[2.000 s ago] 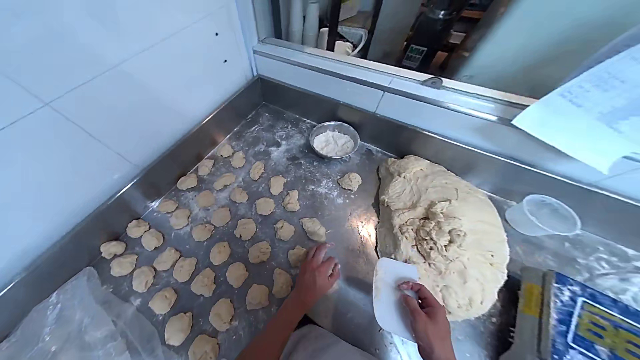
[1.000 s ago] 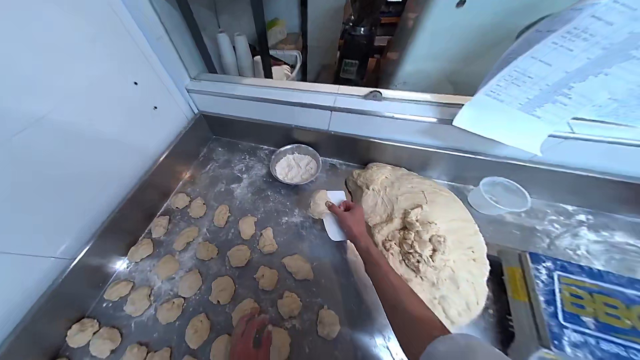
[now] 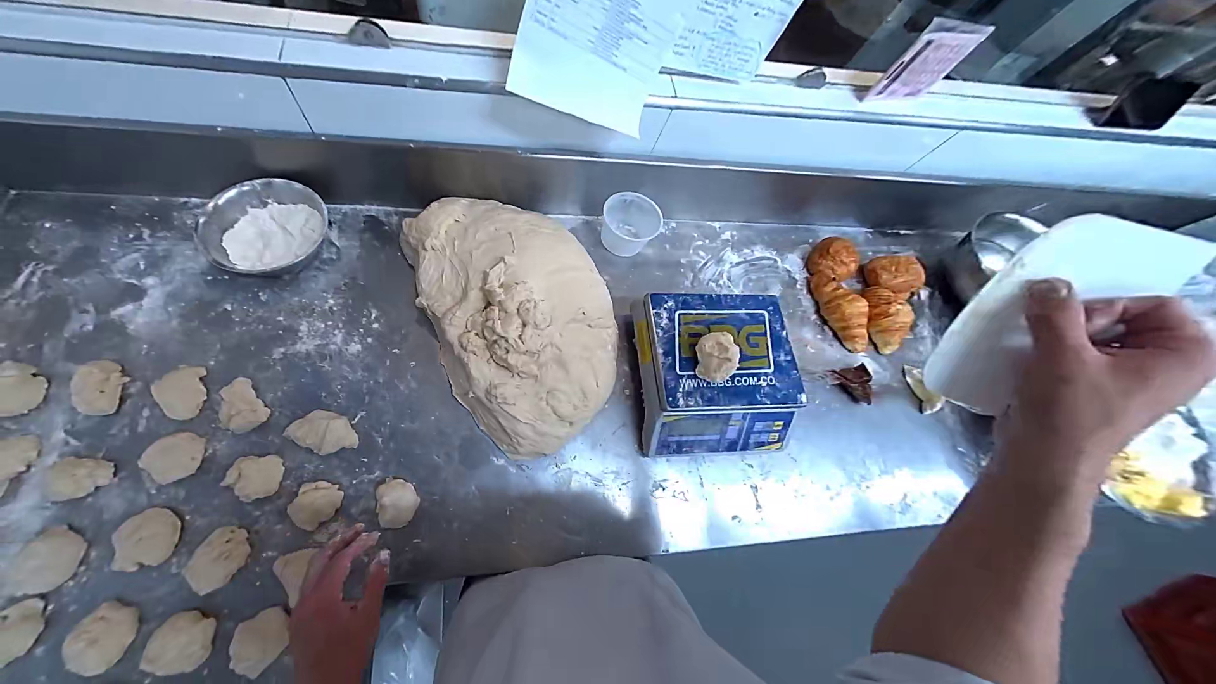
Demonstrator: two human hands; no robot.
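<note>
My right hand [image 3: 1111, 366] is raised at the right and grips a white plastic dough scraper [image 3: 1064, 275] between thumb and fingers. At the lower left, my left hand [image 3: 337, 603] rests by a flattened dough piece [image 3: 293, 570], its fingertips partly over it; it holds nothing. Rows of dough pieces [image 3: 174, 458] lie on the floured steel worktop around it. A large mound of dough [image 3: 522, 332] sits mid-left. One small dough piece [image 3: 717, 356] lies on top of the blue digital scale [image 3: 727, 408]. A metal bowl of flour [image 3: 266, 228] stands behind the rows.
Behind the scale stands a clear plastic cup [image 3: 630, 223]. Several baked pastries [image 3: 844, 313] lie right of it, near a metal container [image 3: 997, 242] partly behind the scraper. A dish with yellow pieces [image 3: 1154, 489] is at the right edge. Papers [image 3: 608, 57] hang over the back ledge.
The view has swung right. My right hand has moved with the scraper from beside the dough mound to the far right, past the scale. A dough piece now shows on the scale.
</note>
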